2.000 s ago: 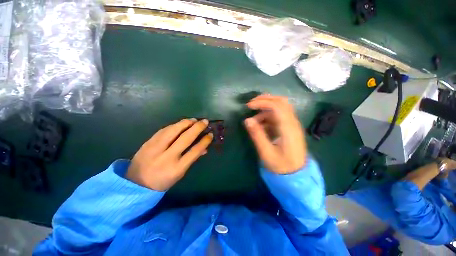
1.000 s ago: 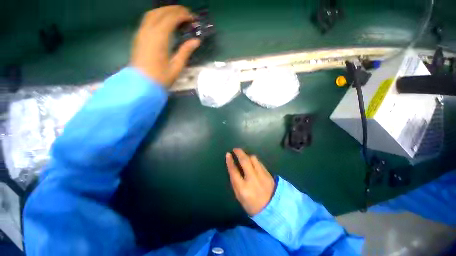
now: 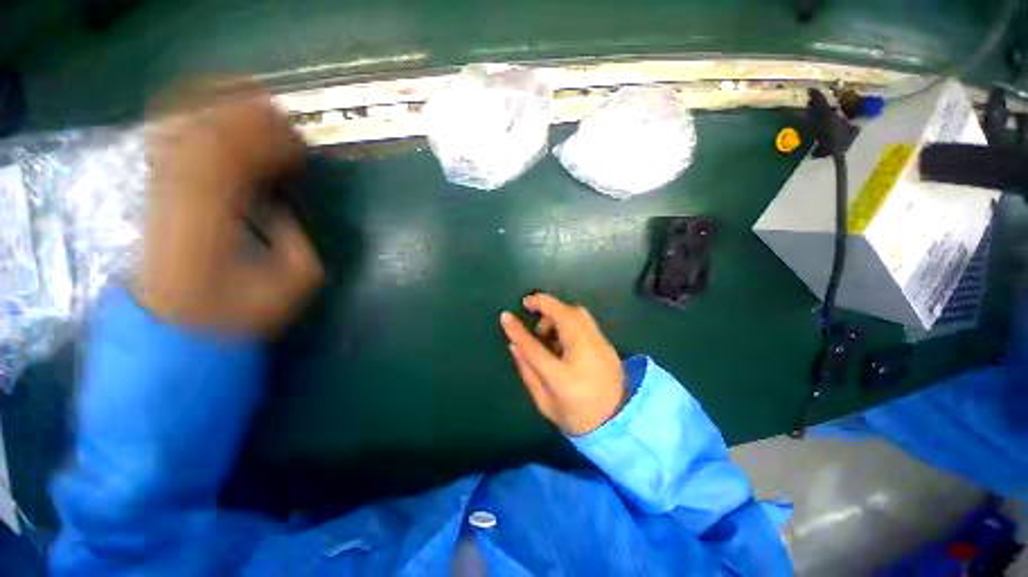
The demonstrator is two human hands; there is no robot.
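Observation:
My left hand (image 3: 220, 214) is heavily blurred at the left, above the green bench. A dark shape shows between its thumb and fingers; whether it is a held part cannot be told. My right hand (image 3: 569, 358) is over the middle of the bench, fingers curled and slightly apart. A small dark spot shows at its fingertips, too small to tell as part or shadow. A black plastic housing (image 3: 681, 259) lies on the bench to the right, beyond my right hand and apart from it.
Two whitish plastic bags (image 3: 489, 126) (image 3: 634, 142) sit against the worn whitish rail (image 3: 372, 111). A large crumpled clear bag (image 3: 79, 214) is at far left. A white-grey box (image 3: 891, 225) with black cable stands right, small black parts (image 3: 886, 366) near it. Another person's blue sleeve (image 3: 941, 428) shows at lower right.
My left hand has come back from beyond the rail, where it was at a black housing, to the near side at left. My right hand stays mid-bench, its fingers more curled. The view has shifted.

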